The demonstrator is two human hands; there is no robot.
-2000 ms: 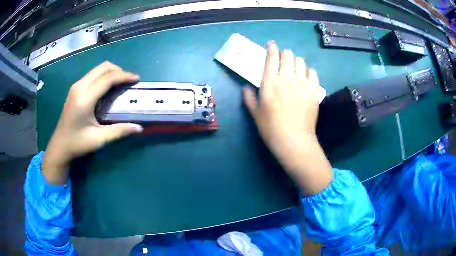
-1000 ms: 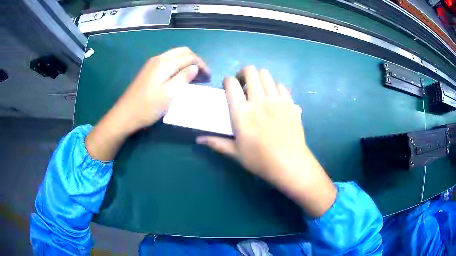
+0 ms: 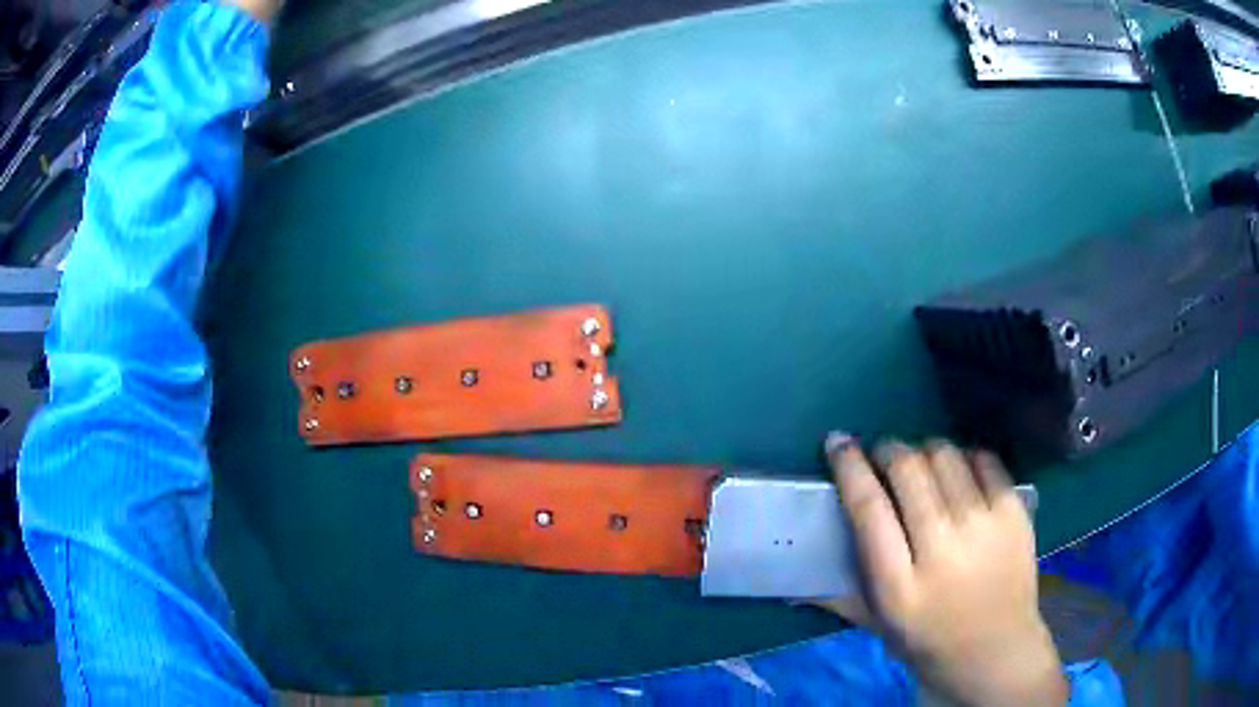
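An orange plate (image 3: 470,376) with a row of small metal dots lies on the green bench. A second orange plate (image 3: 566,517) lies nearer me. A flat metal plate (image 3: 780,539) covers or overlaps its right end. My right hand (image 3: 946,546) grips the flat metal plate by its right part, fingers over the top edge; the thumb is partly hidden under it. My left arm reaches forward along the left side, and my left hand is almost wholly cut off by the top edge.
A tall stack of black plates (image 3: 1001,366) stands on the right. A black plate (image 3: 1060,42) and another dark block (image 3: 1215,76) lie at the far right. Metal rails (image 3: 414,62) run behind the green bench (image 3: 746,249). A person's blue sleeve (image 3: 1187,553) shows at the lower right.
The two orange plates now lie exposed on the bench. My left hand has left the work and reached up out of the picture. My right hand has moved right with the flat metal plate.
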